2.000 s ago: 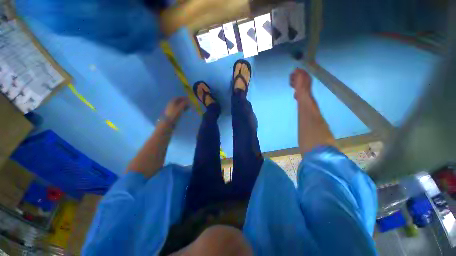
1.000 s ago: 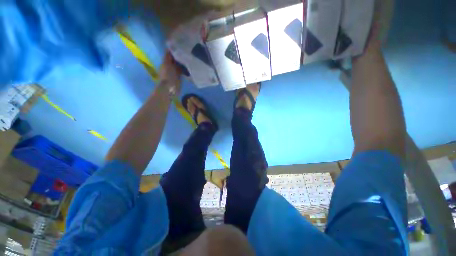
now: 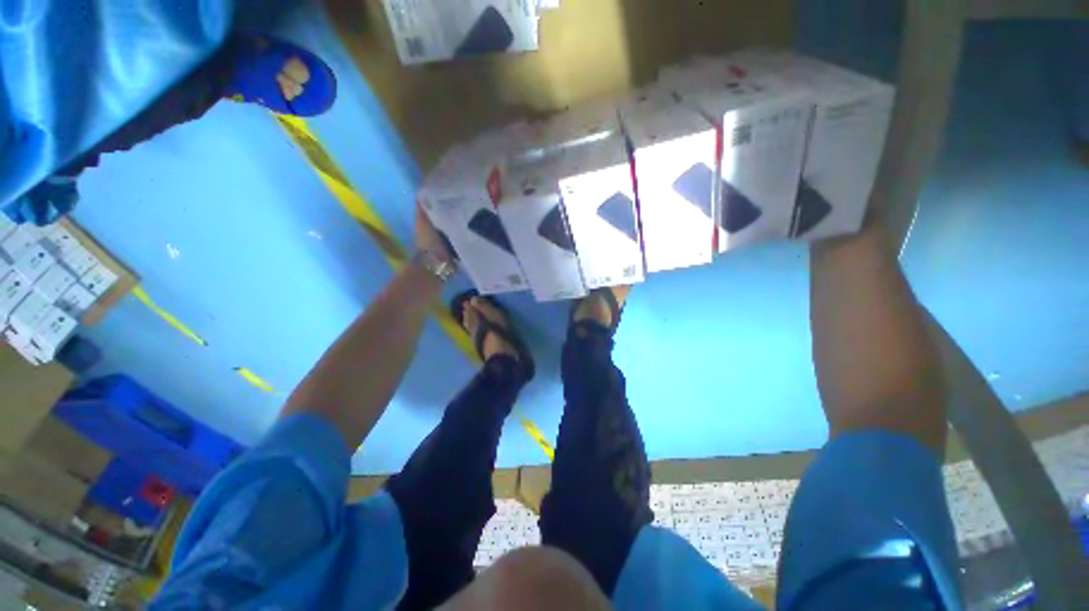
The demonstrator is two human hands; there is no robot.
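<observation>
A row of several white retail boxes [image 3: 603, 221] with dark slanted device pictures and some red edges is held between my hands, in front of my body and above the blue floor. My left hand [image 3: 432, 242] presses the left end of the row, its fingers mostly hidden by the boxes. My right hand [image 3: 850, 239] is at the right end, also largely hidden behind the last box. Another white box [image 3: 463, 29] lies on the brown cardboard surface [image 3: 573, 74] beyond the row.
A person in a blue smock [image 3: 108, 72] with a blue shoe [image 3: 284, 79] stands at upper left. White boxes [image 3: 48, 287] are stacked at far left, above a blue crate [image 3: 149, 418]. Rows of small white boxes [image 3: 728, 513] lie behind my legs. A pale bar [image 3: 997, 418] runs at right.
My hands reached from empty to the row's two ends and took hold of it. The row has come closer to my body, away from the brown surface, where another box now shows.
</observation>
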